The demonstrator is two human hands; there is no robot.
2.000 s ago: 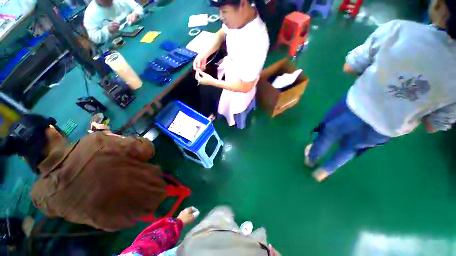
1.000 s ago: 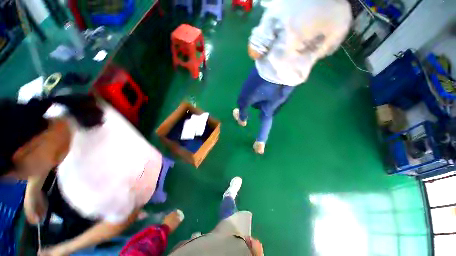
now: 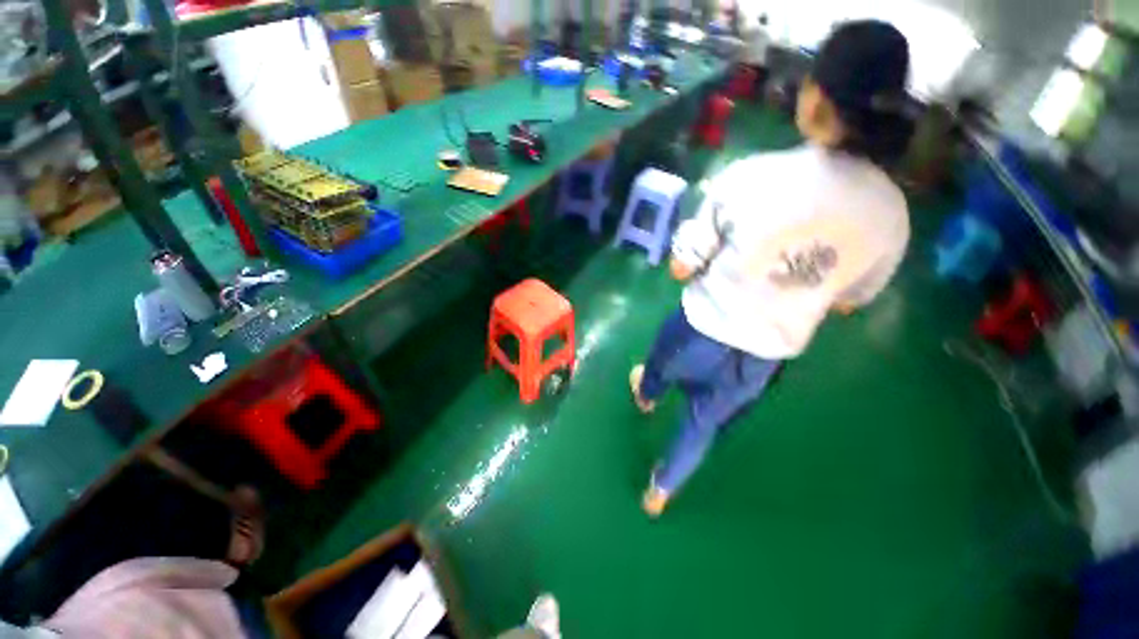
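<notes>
Neither of my hands is in view. Nearest in front of me, a cardboard box with white papers inside stands on the green floor, cut off by the bottom edge. A light shoe shows beside it. A red-orange stool stands farther ahead beside the long green bench.
A person in a light top is ahead on the right, seen from behind. A person in pink is at lower left. A red stool is under the bench edge. Yellow assemblies stand in a blue bin.
The view has moved forward and tilted up along the bench. The box and the person in pink are now at the bottom edge. My hands have left the picture.
</notes>
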